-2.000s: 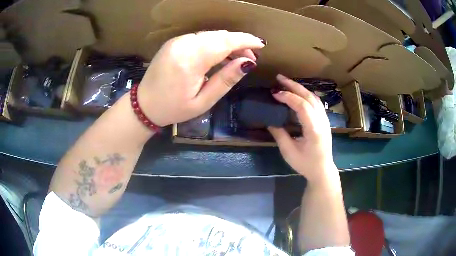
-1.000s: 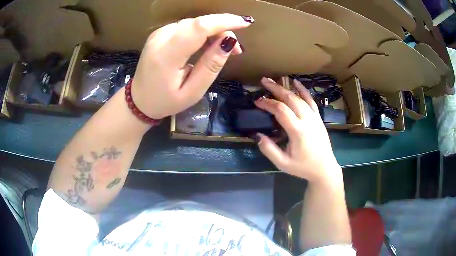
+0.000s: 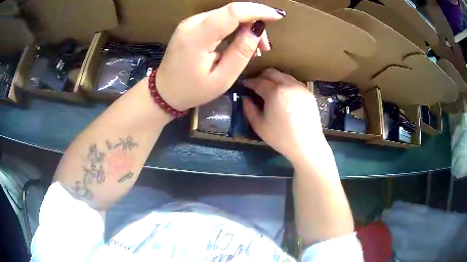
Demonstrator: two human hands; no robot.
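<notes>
An open brown carton [image 3: 195,125] stands in front of me. A clear bag with a greyish item [image 3: 215,116] lies at its left end. Dark contents and a small white connector tip [image 3: 235,96] show beside it. My right hand [image 3: 287,115] is inside the carton, fingers bent down over the dark contents; it hides the middle and right of the carton, and its grip is unclear. My left hand [image 3: 210,59] is raised above the carton's back left, in front of the standing lid [image 3: 317,38], thumb and index finger apart, with nothing seen held.
More open cartons stand in a row on both sides, left [image 3: 87,66] and right [image 3: 376,120], with bags, coiled cables [image 3: 340,97] and black adapters [image 3: 354,123]. Their lids stand up behind. The dark green table [image 3: 240,162] has a pale front edge. A red stool [image 3: 374,240] is below right.
The black adapter seen under my right hand is now hidden. That hand has turned more palm-down into the carton. The cartons appear shifted right in the view.
</notes>
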